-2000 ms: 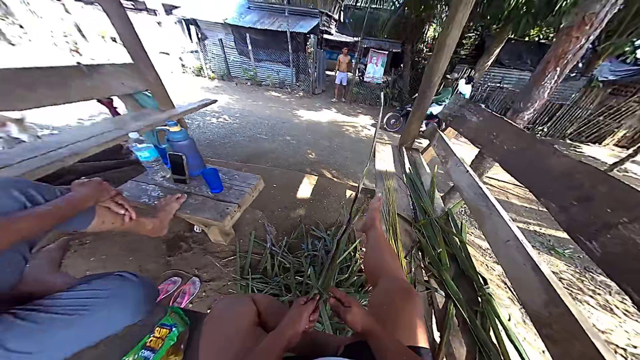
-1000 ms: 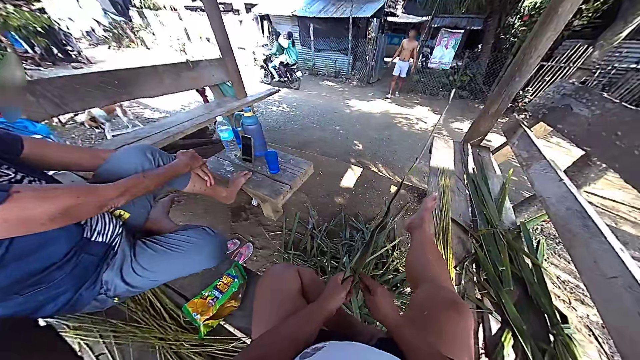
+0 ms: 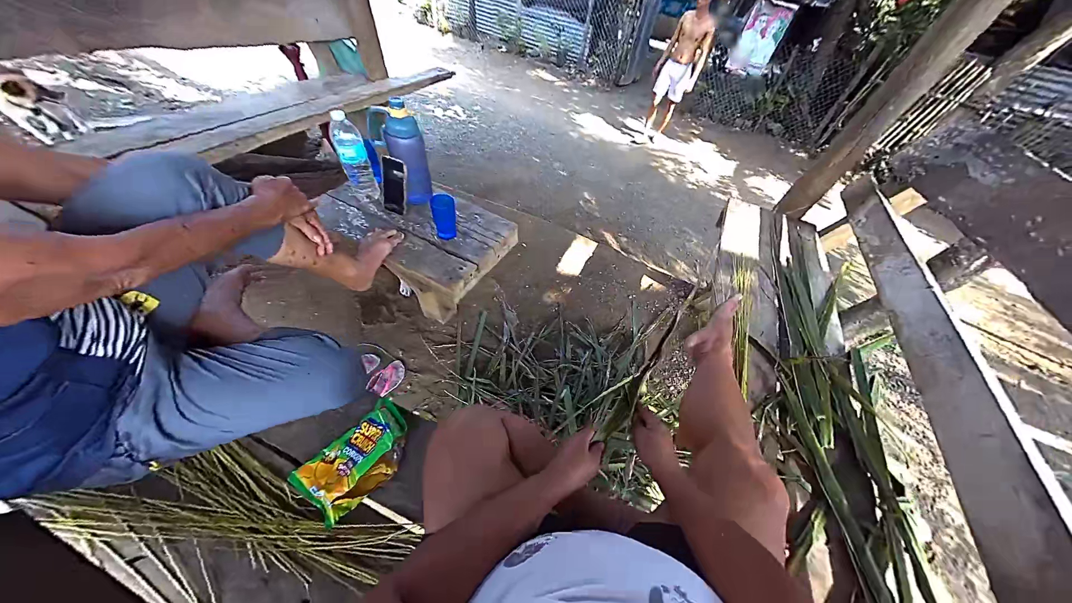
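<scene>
Between my knees, my left hand (image 3: 579, 456) and my right hand (image 3: 653, 435) grip the lower end of a long green palm leaflet (image 3: 628, 400), whose dark, thin tip points up and away. Under and beyond it, cut green leaf strips (image 3: 544, 368) are heaped on the ground. More long green leaves (image 3: 816, 402) lie on the wooden bench to my right, beside a thin bundle of pale leaf midribs (image 3: 742, 327). A larger spread of thin midribs (image 3: 243, 511) lies on the bench to my left. My fingertips are partly hidden.
A snack packet (image 3: 356, 461) lies at my left, near a seated person (image 3: 167, 335). A low wooden table (image 3: 469, 251) holds a water bottle (image 3: 353, 155), a blue jug (image 3: 408, 155), a phone (image 3: 394, 184) and a blue cup (image 3: 444, 216). Another person (image 3: 687, 50) stands farther off.
The long leaflet in my hands now leans lower, its tip nearer the ground. The motorcycle with riders from one second ago is out of view. The view has tilted down.
</scene>
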